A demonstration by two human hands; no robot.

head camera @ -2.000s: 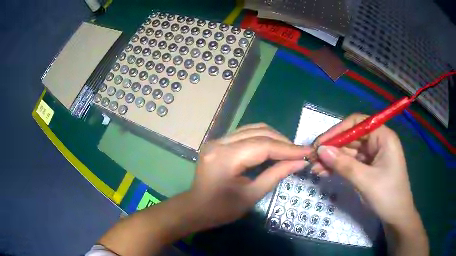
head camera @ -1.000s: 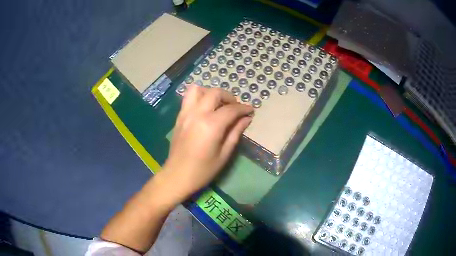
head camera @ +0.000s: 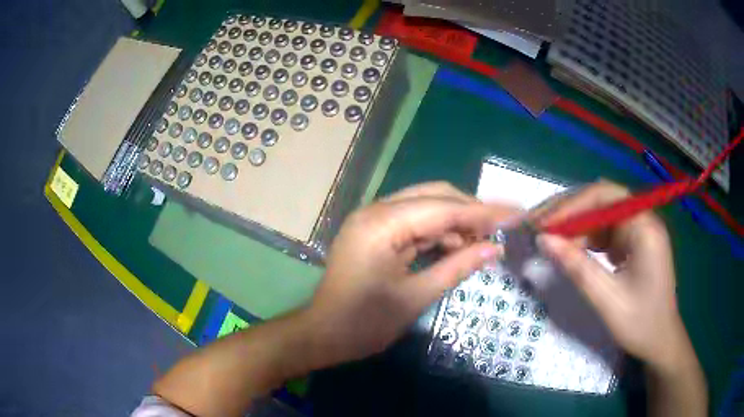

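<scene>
My left hand [head camera: 391, 265] is over the left part of the bright blister tray [head camera: 563, 362], thumb and forefinger pinching a small silver speaker unit [head camera: 499, 235], blurred and partly hidden. My right hand [head camera: 624, 265] grips the red test probe [head camera: 616, 213], its tip close to the left fingertips; whether they touch is unclear. Its red wire [head camera: 722, 159] runs to the right edge. The blister tray holds rows of discs at its lower left. The left-hand tray stack [head camera: 281, 191] carries many discs, with bare tan board at its lower right.
A smaller tan board stack [head camera: 122, 102] lies far left. Dotted filled trays [head camera: 644, 81] stand back right, beside brownish sheets [head camera: 489, 12]. A red label card [head camera: 428, 37] and a brown-red square [head camera: 529, 88] lie at the back. Green sheet [head camera: 236, 269] under the tray stack.
The view has shifted. My left hand has moved from the left tray stack to the blister tray. My right hand with the red probe is back in view. One disc fewer shows in the stack's lower rows.
</scene>
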